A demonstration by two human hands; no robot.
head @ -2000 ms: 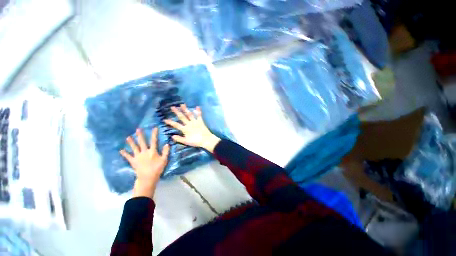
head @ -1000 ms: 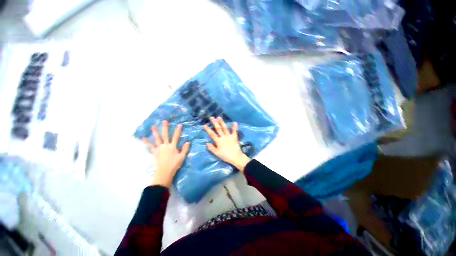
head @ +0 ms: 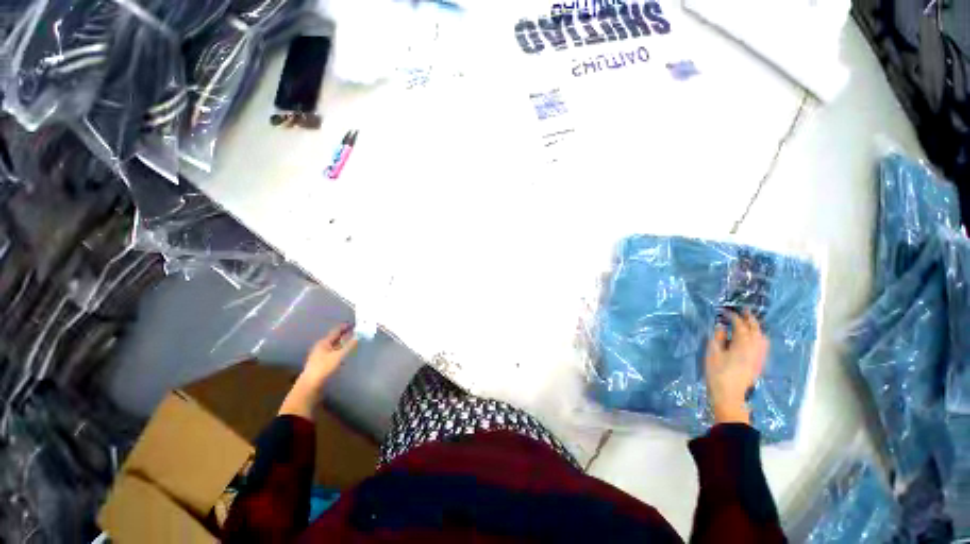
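A blue garment in a shiny clear bag (head: 665, 345) lies flat on the white table at the right, with dark print near its upper right. My right hand (head: 737, 367) rests on the bag beside the print, fingers curled; whether it pinches the plastic cannot be told. My left hand (head: 327, 356) is at the table's near left edge, away from the bag, with its fingertips closed on a small pale piece (head: 365, 328).
Printed white poly bags (head: 596, 74) lie at the far side. A black phone (head: 303, 73) and a pink marker (head: 341, 155) lie far left. Dark bagged garments (head: 138, 80) are piled left. An open carton (head: 176, 452) is below left; blue bagged garments (head: 904, 276) lie right.
The view has swung left. My hands were both spread flat on the bagged garment; my left hand has left it for the table edge and closed on a pale piece. My right hand's fingers have curled.
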